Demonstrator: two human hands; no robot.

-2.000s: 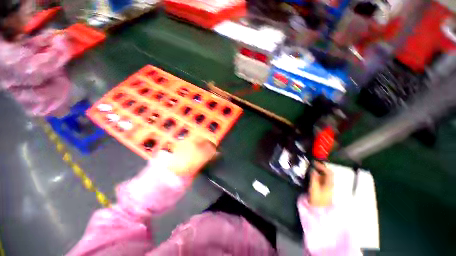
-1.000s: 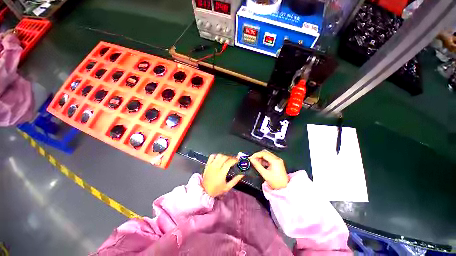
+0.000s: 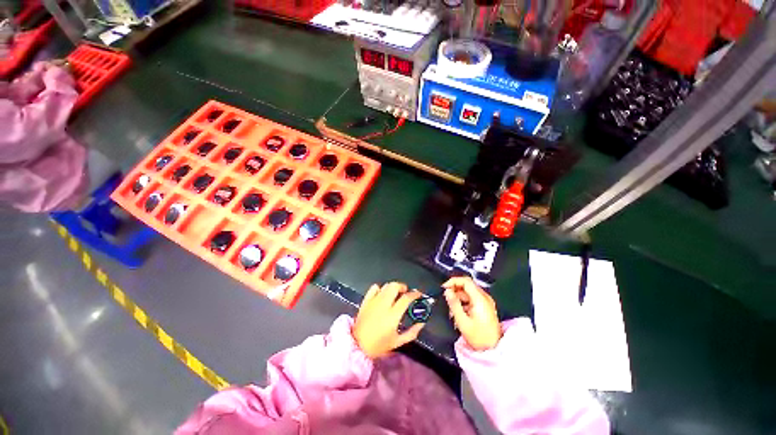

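Observation:
A round black watch unit [image 3: 419, 311] with a lit mark on its face is held at the bench's front edge by my left hand [image 3: 385, 320], thumb and fingers around its left side. My right hand [image 3: 473, 313] is just right of the unit, fingertips pinched together near its upper right; whether they hold something small is too blurred to tell. The toggle clamp fixture [image 3: 476, 204] stands beyond my hands, its red-orange clamp handle [image 3: 508, 210] upright and its silver-white nest [image 3: 470, 253] at the front.
An orange compartment tray [image 3: 197, 223] with round watches lies left. A white paper sheet [image 3: 579, 331] with a dark pen [image 3: 584, 276] lies right. Behind stand a power supply [image 3: 387, 78] and blue control box [image 3: 483, 105]. A slanting metal post [image 3: 655, 140] rises right. A person's pink sleeve [image 3: 42, 144] shows far left.
The view has shifted, so the bench items sit lower in the picture. My right hand has moved slightly away from the watch unit; my left hand still holds it.

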